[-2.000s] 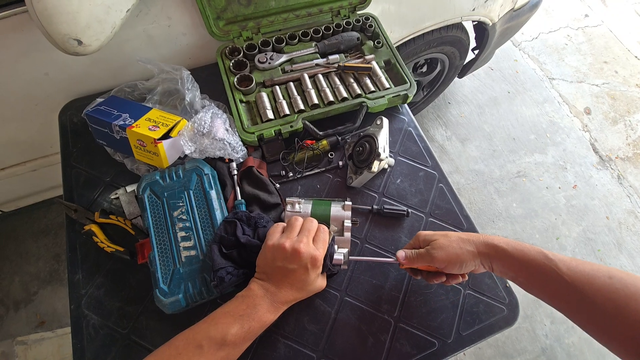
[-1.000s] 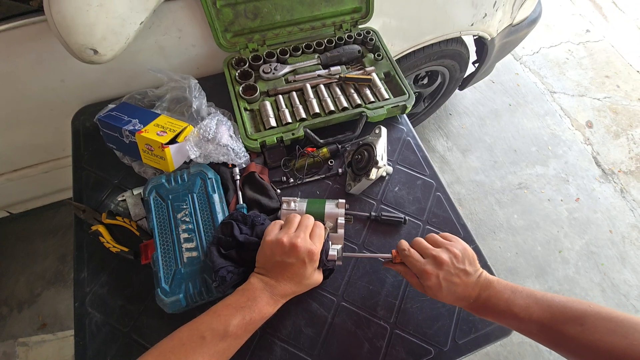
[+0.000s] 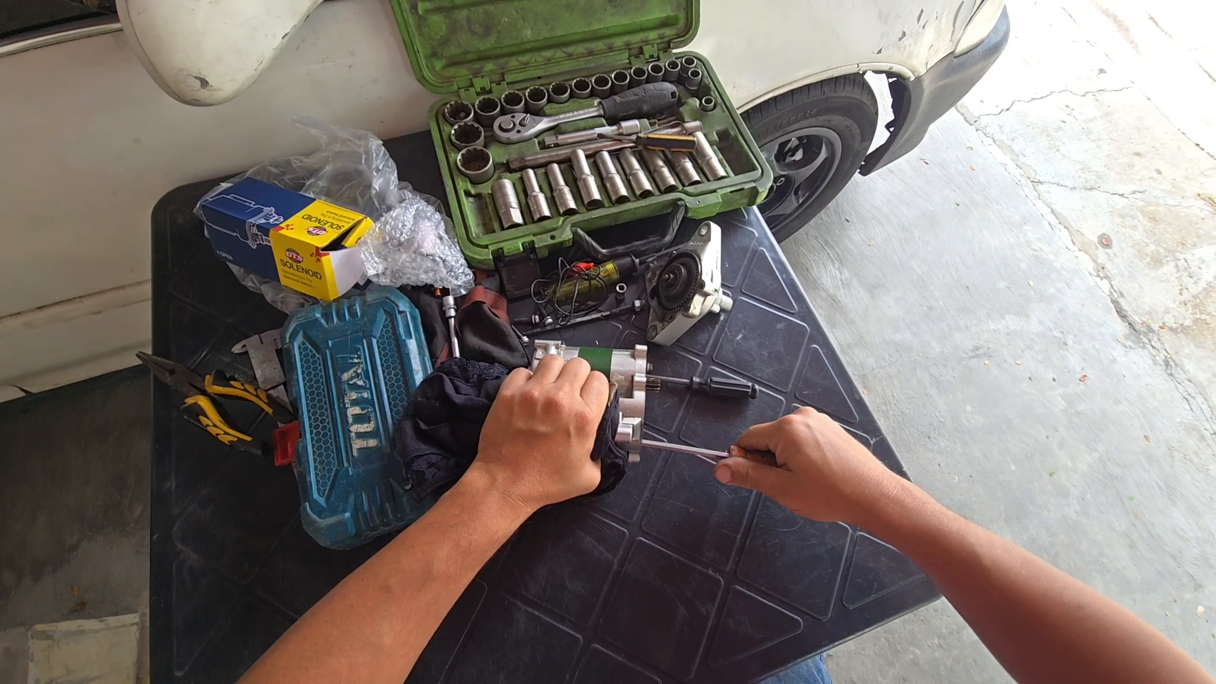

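Observation:
My left hand (image 3: 546,427) presses a dark cloth (image 3: 446,418) around a metal starter motor (image 3: 617,366) with a green band, gripping both against the table. My right hand (image 3: 807,465) is closed on the handle of a screwdriver (image 3: 679,446); the fingers hide most of the handle. Its shaft runs left to the round metal end of the motor's lower cylinder, where the tip is hidden. Just above that shaft a second screwdriver with a black handle (image 3: 727,388) lies pointing at the motor. A cast metal housing with a gear (image 3: 689,283) rests farther back.
On the black plastic table (image 3: 589,589) stand an open green socket set case (image 3: 608,214), a blue tool case (image 3: 361,418), pliers (image 3: 218,399), a solenoid box (image 3: 285,237) with bubble wrap (image 3: 413,242), and a small yellow-green tool (image 3: 589,275). A white car (image 3: 361,76) is behind the table.
My right hand has shifted its grip on the screwdriver; the orange handle seen earlier is now mostly covered. My left hand keeps its place on the cloth and motor.

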